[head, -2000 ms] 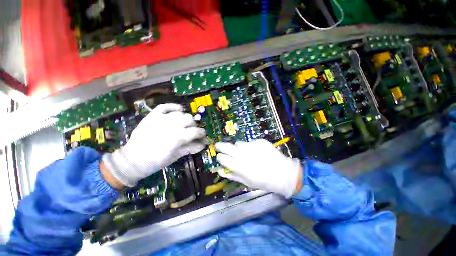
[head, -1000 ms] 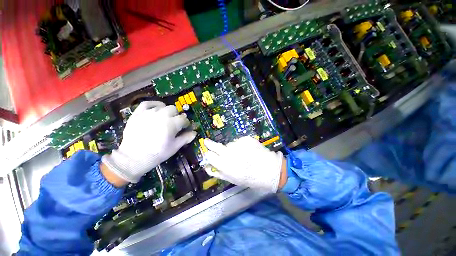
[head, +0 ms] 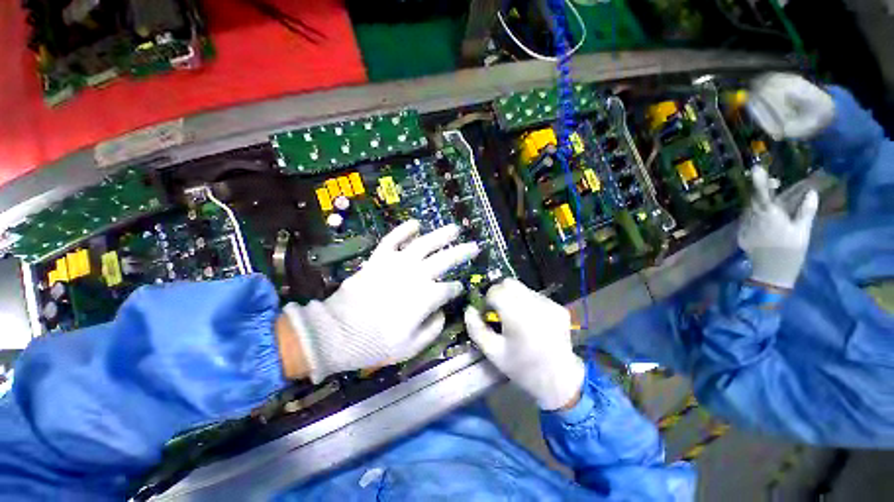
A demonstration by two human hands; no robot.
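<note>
The green circuit board (head: 431, 201) lies in a black pallet in front of me, with yellow capacitors (head: 340, 190) at its upper left and a white bar (head: 482, 201) down its right side. My left hand (head: 382, 304), in a white glove, lies palm down over the board's near part with fingers spread, and covers it. My right hand (head: 529, 343), also gloved, is at the board's near right corner with thumb and fingers pinched. Small yellow bits of the yellow stick (head: 492, 317) show at its fingertips and behind the hand; the rest is hidden.
More boards in pallets lie left (head: 108, 265) and right (head: 578, 186) on the metal-railed line (head: 392, 412). A coworker's gloved hands (head: 774, 230) are at the right boards. A blue coiled cord (head: 564, 59) crosses the view. A sample assembly (head: 118, 49) sits on the red mat (head: 284, 59).
My left hand has moved right and spread over the board's near part. My right hand has shifted right to the near corner. The coworker's gloved hands have come into view.
</note>
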